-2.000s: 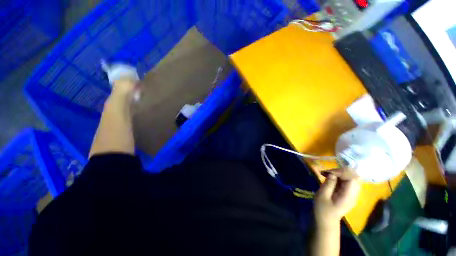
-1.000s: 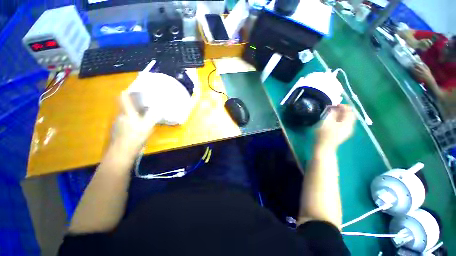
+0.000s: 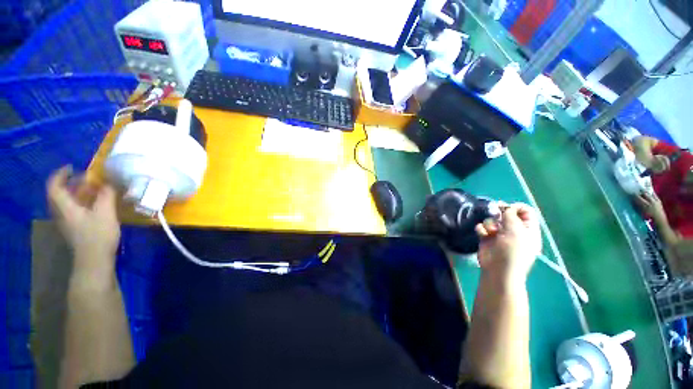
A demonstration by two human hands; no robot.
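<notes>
A white dome camera (image 3: 158,158) lies on the left part of the orange desk top, its black head away from me and its antenna pointing up. Its white cable (image 3: 186,253) hangs over the front edge to blue and yellow-tipped leads (image 3: 327,252). My left hand (image 3: 87,207) is just left of this camera, slightly blurred, fingers apart, holding nothing visible. My right hand (image 3: 509,232) is at a second camera with a black head (image 3: 450,219) on the green surface. Its fingers pinch something small and light near the black head; what it is cannot be told.
Behind stand a power supply (image 3: 163,47), keyboard (image 3: 270,99), monitor (image 3: 327,17) and black box (image 3: 471,125). A mouse (image 3: 387,200) lies right of the desk top. Another white camera (image 3: 594,362) is at lower right. A person in red (image 3: 672,182) sits far right. Blue crates (image 3: 45,144) stand left.
The first camera has moved left across the desk and turned, and my left hand has let go of it. My right hand has stayed at the second camera, whose black head now faces differently.
</notes>
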